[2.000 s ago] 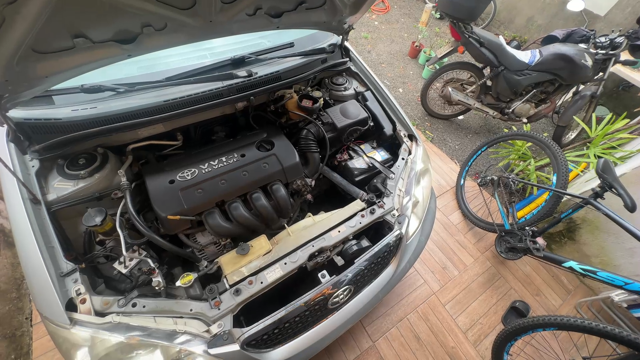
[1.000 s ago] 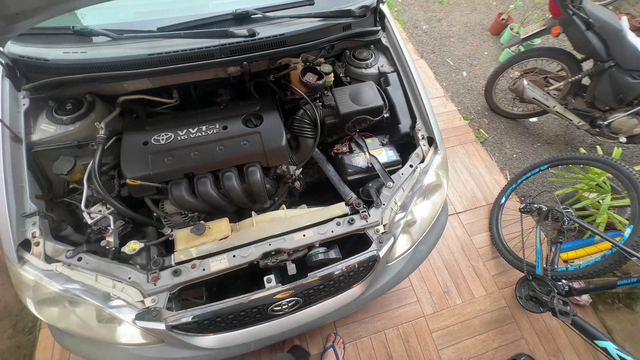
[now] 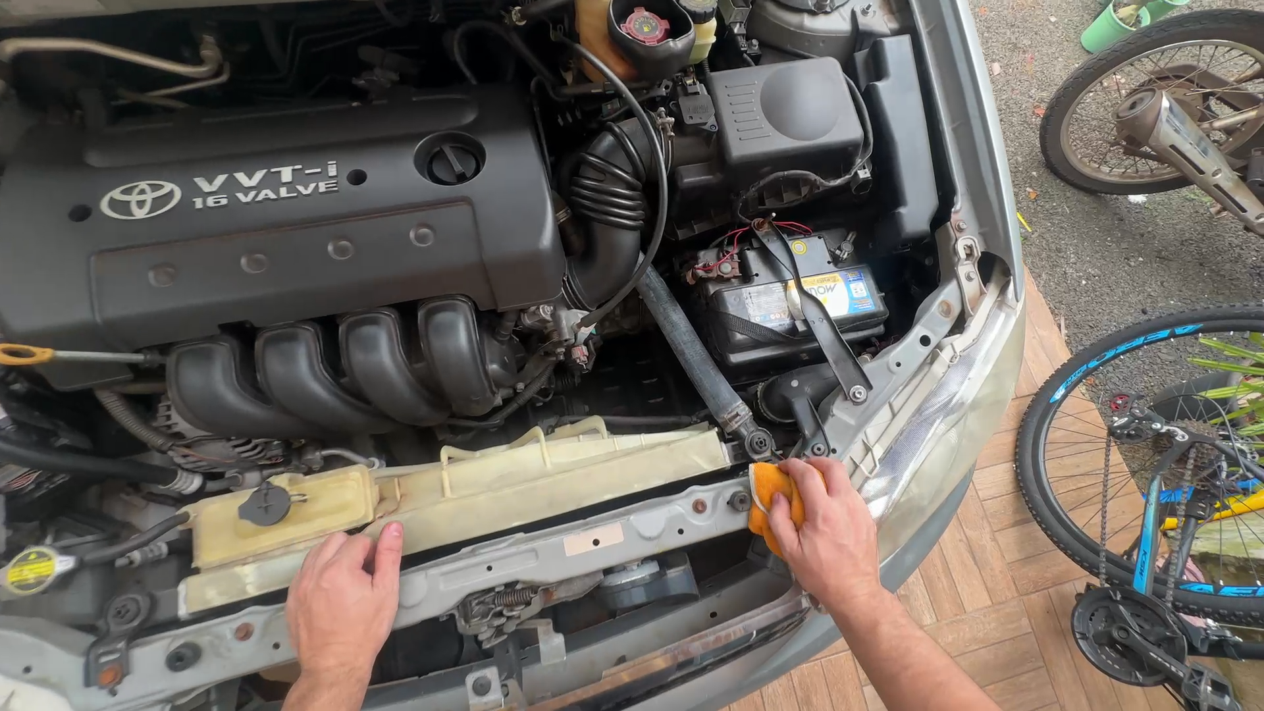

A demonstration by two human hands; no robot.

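My right hand [image 3: 825, 533] grips a folded orange cloth [image 3: 772, 504] against the right end of the grey metal radiator support [image 3: 662, 513], beside the headlight [image 3: 928, 434]. My left hand [image 3: 344, 602] holds nothing and rests on the same support, its fingertips by the yellowed plastic reservoir [image 3: 316, 499] with its black cap [image 3: 265, 504]. Behind the hands lie the black engine cover [image 3: 296, 237], the intake manifold runners [image 3: 385, 365] and a black radiator hose [image 3: 691, 346]. The car battery [image 3: 790, 296] sits behind my right hand under a black metal bracket [image 3: 815, 316].
An air filter box [image 3: 790, 114] and a coolant reservoir with a red cap [image 3: 647, 25] stand at the back. A yellow dipstick handle [image 3: 25, 354] juts out at the left. Right of the car are a bicycle [image 3: 1145, 553], a motorcycle wheel [image 3: 1076, 118] and green pots [image 3: 1116, 28].
Both hands have come into view over the front of the engine bay, the right one with an orange cloth. The view has moved much closer to the engine.
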